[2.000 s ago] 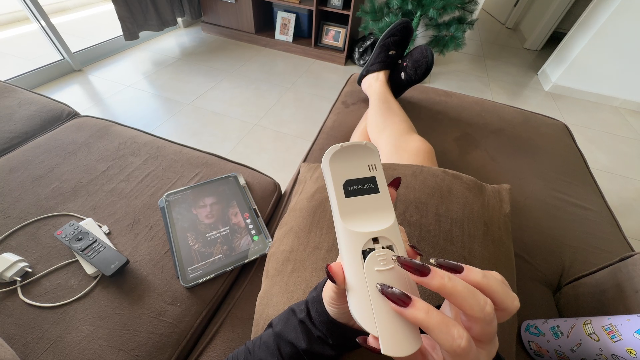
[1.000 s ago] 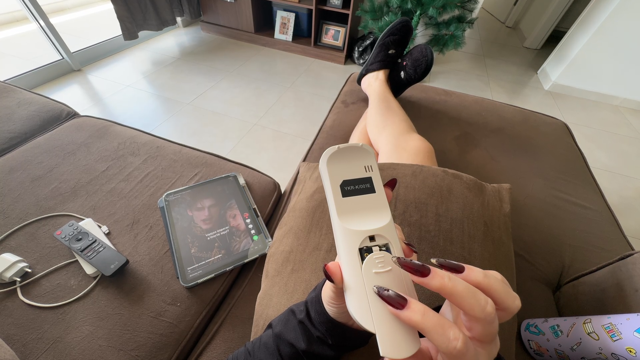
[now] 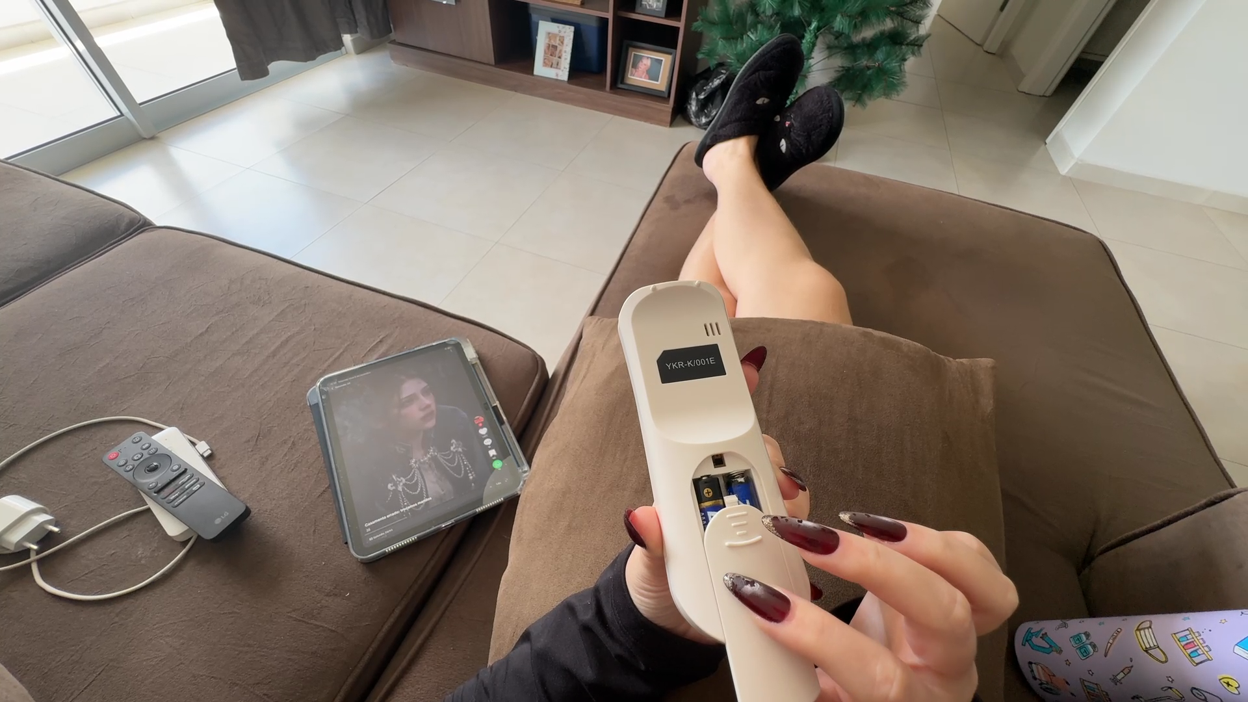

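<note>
A white remote control [image 3: 682, 419] lies back side up, with a dark label bearing writing. My left hand [image 3: 658, 575] holds it from beneath, thumb on its left edge and fingertips at its right edge. My right hand [image 3: 897, 604] grips the white battery cover [image 3: 760, 624], its fingers on the cover's face. The cover is slid partly down, its upper end still over the lower part of the battery compartment. Blue and black batteries [image 3: 726, 489] show in the opening; their lower ends are hidden.
A brown cushion [image 3: 877, 400] lies under the hands. On the sofa at left are a tablet [image 3: 419, 448], a dark remote control [image 3: 175, 486], a white power bank or similar block [image 3: 200, 458] and a charger with cable [image 3: 24, 524]. A patterned purple item [image 3: 1141, 653] is at lower right.
The battery cover has moved down along the remote, and more of the batteries shows. My right hand has moved down with it. The picture on the tablet has changed.
</note>
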